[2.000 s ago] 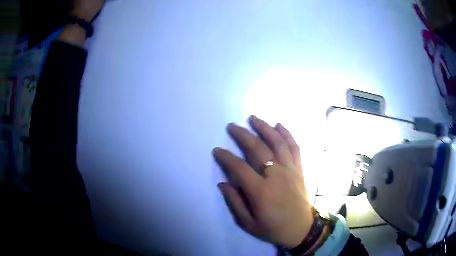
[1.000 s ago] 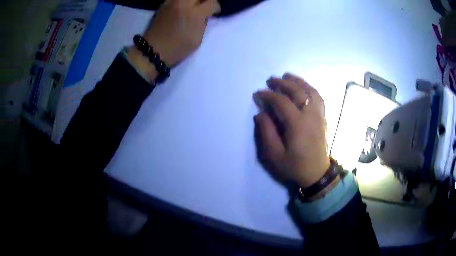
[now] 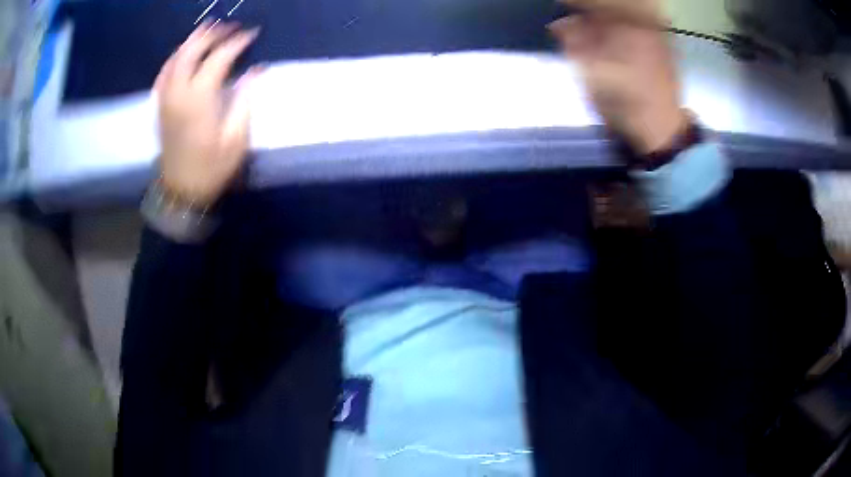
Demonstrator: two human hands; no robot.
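A dark cloth panel lies across the white table at the top of the view, its upper part cut off by the picture's edge. My left hand is at the panel's left part, fingers apart and pointing away; it is blurred. My right hand is at the panel's right end, strongly blurred, its fingers partly cut off at the top edge. Whether it grips the cloth cannot be told.
The table's front edge runs across the view. Below it are my dark jacket and light blue shirt. A black mass hangs at the right below the table. A thin dark line shows at the upper right.
The view has tilted down to my torso and the table's front edge. The dark panel now spans the tabletop. Both hands are now over it, set wide apart. The machine head is out of view.
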